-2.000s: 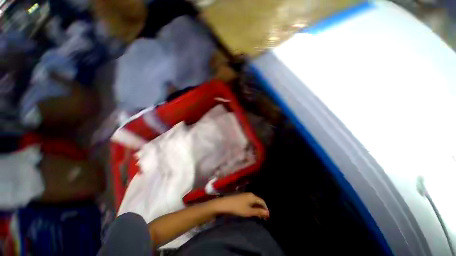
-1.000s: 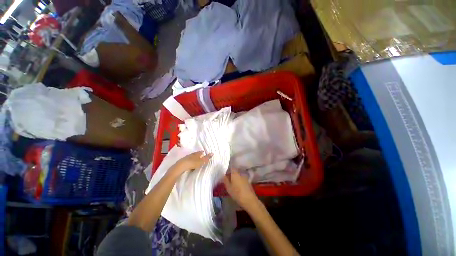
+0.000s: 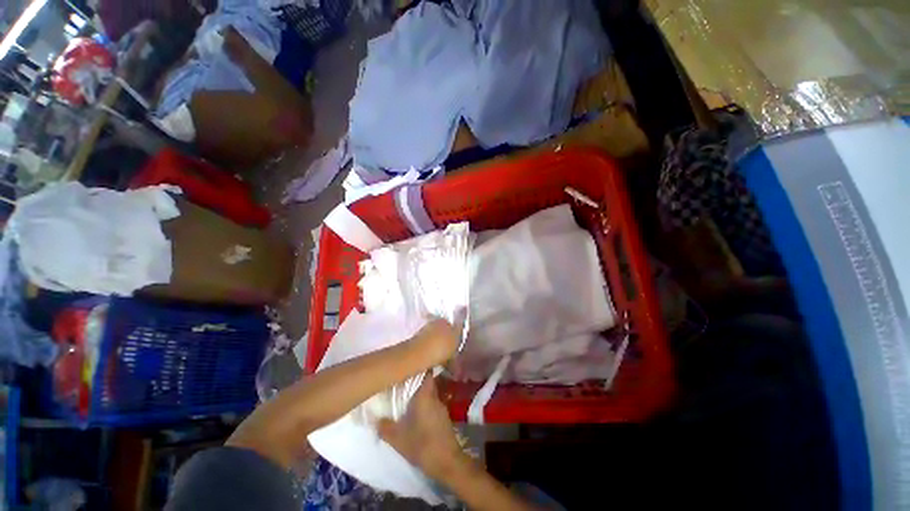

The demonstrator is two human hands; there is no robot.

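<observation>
A thick bundle of white cut pieces point(image 3: 371, 339) lies over the left part and near rim of the red basket point(image 3: 544, 407), its lower end hanging out toward me. My left hand point(image 3: 435, 344) is on the bundle's right edge, fingers curled and partly hidden. My right hand point(image 3: 417, 427) is just below it, thumb out to the left, holding the lower part of the bundle; its fingers are partly hidden by the cloth. More white pieces point(image 3: 539, 274) lie stacked in the basket's right part.
The white, blue-edged table point(image 3: 866, 269) with its printed ruler stands at right, beside a brown tape-covered surface point(image 3: 788, 45). Light blue cloth point(image 3: 419, 90) lies beyond the basket. A blue crate point(image 3: 185, 359) and white cloth on a brown surface point(image 3: 95, 240) are at left.
My left hand has moved right and across the bundle. My right hand has moved left and down, under my left forearm. The bundle's fanned edges look more closed, and the view has shifted slightly.
</observation>
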